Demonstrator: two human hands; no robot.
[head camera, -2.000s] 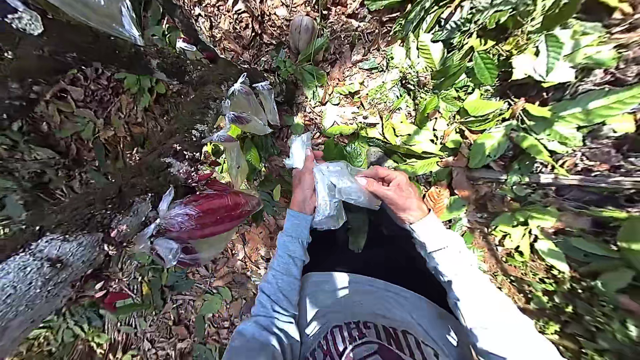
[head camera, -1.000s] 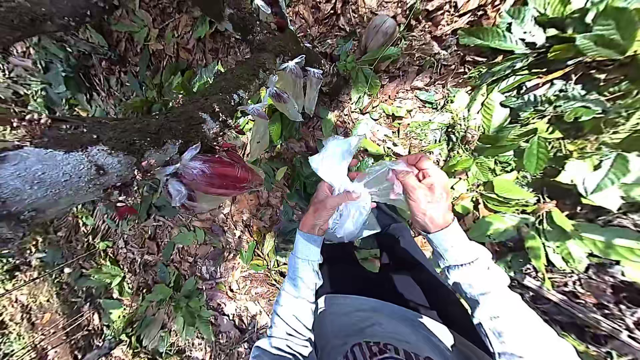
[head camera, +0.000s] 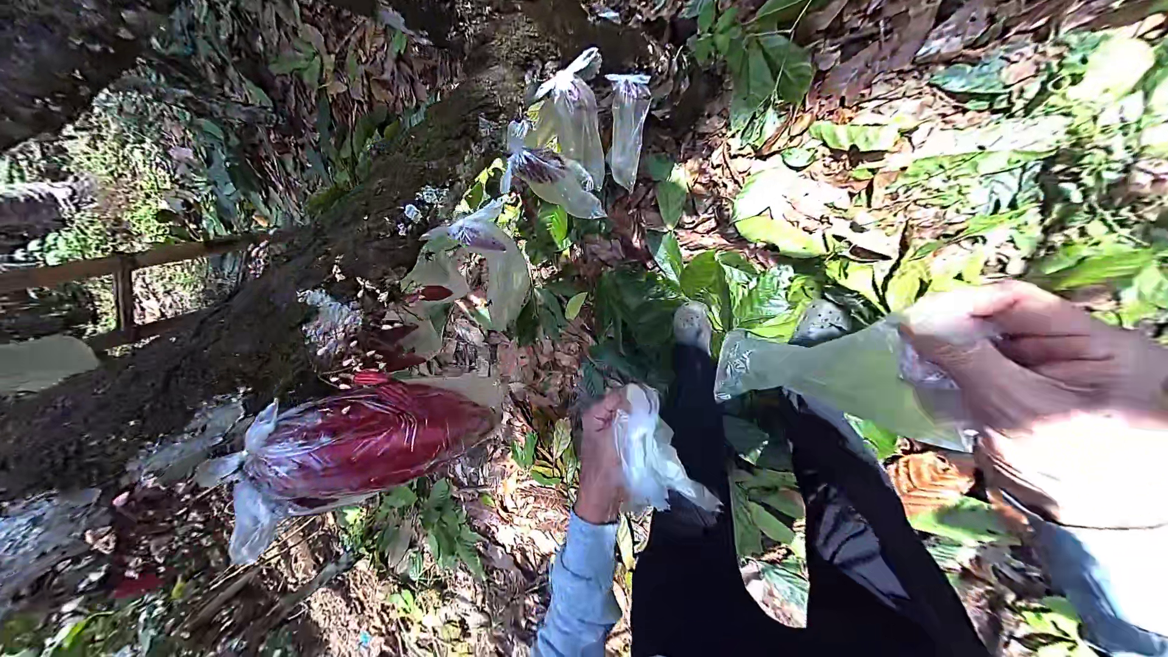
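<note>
My left hand (head camera: 604, 456) is closed on a bunch of crumpled clear plastic bags (head camera: 650, 452), low in the middle of the view. At the right, my right hand (head camera: 1031, 356) grips one end of a single clear plastic bag (head camera: 821, 370), which stretches out flat to the left, apart from the bunch. Left of my left hand, a large red cacao pod (head camera: 374, 443) hangs at the trunk inside a knotted clear bag. Farther up the trunk are several smaller bagged pods (head camera: 570, 128) with knotted tops.
A mossy tree trunk (head camera: 265, 319) runs diagonally across the left side. Behind it is a wooden rail (head camera: 123, 292). Green leaves (head camera: 776, 219) and dry leaf litter cover the ground around my shoes (head camera: 693, 324).
My hands were close together on the bags; now they are apart, my right hand out to the right with one bag separated from the bunch. The view has moved closer to the trunk.
</note>
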